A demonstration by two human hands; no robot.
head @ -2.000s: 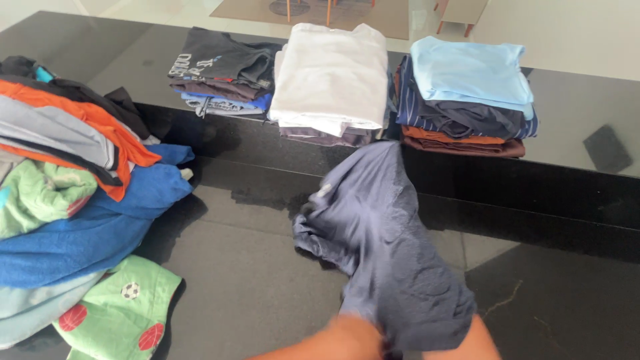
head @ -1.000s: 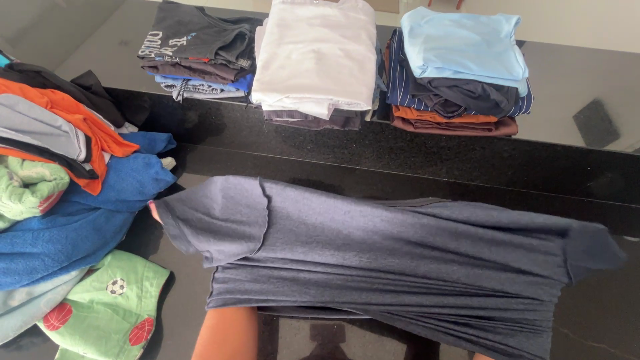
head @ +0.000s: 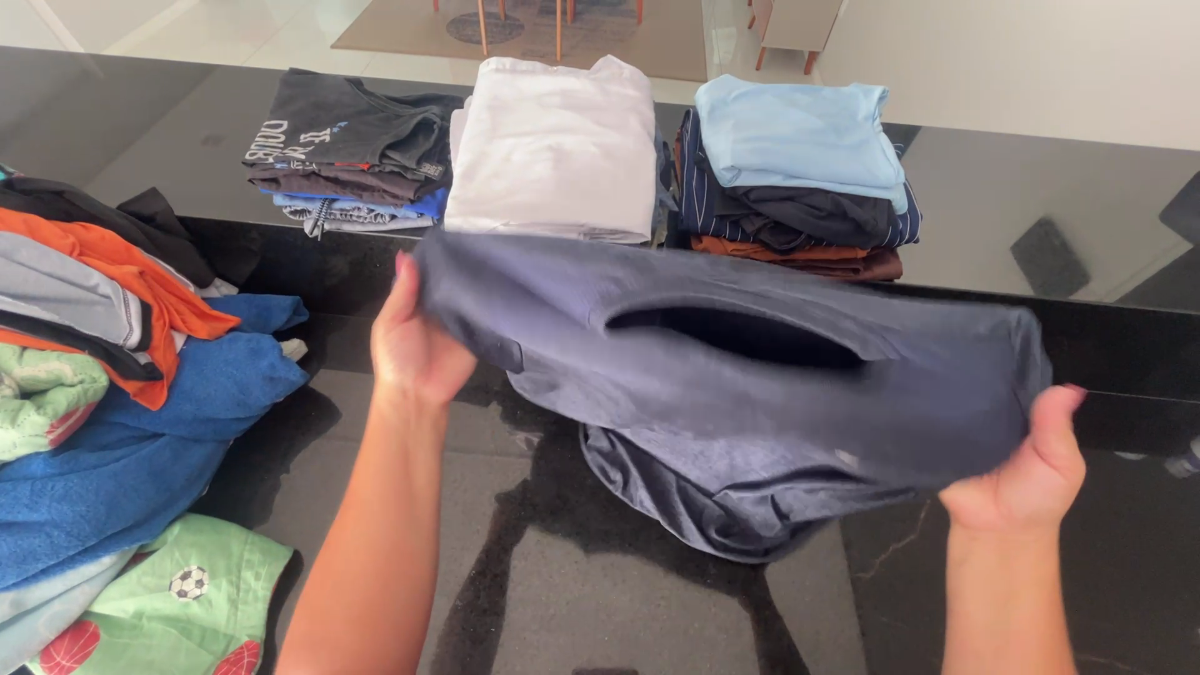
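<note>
A dark blue-grey T-shirt (head: 750,403) is stretched between my two hands over the black counter, its neck opening facing up toward me. My left hand (head: 417,342) grips one shoulder area at the left. At the right, my right hand (head: 1022,464) holds the other shoulder end, lower than the left one. The shirt's lower part hangs in folds near the counter surface. Fingers of both hands are partly hidden by the cloth.
Folded stacks stand on the raised ledge: a black printed shirt (head: 328,122) on top at left, white cloth (head: 553,150) in the middle, light blue cloth (head: 797,136) at right. Loose clothes, including a blue towel (head: 122,459) and green printed cloth (head: 187,600), lie at left.
The shirt was bunched, then spread sideways low over the counter. Now it is raised toward the stacks with its neck opening showing, and both hands are in plain view at its ends.
</note>
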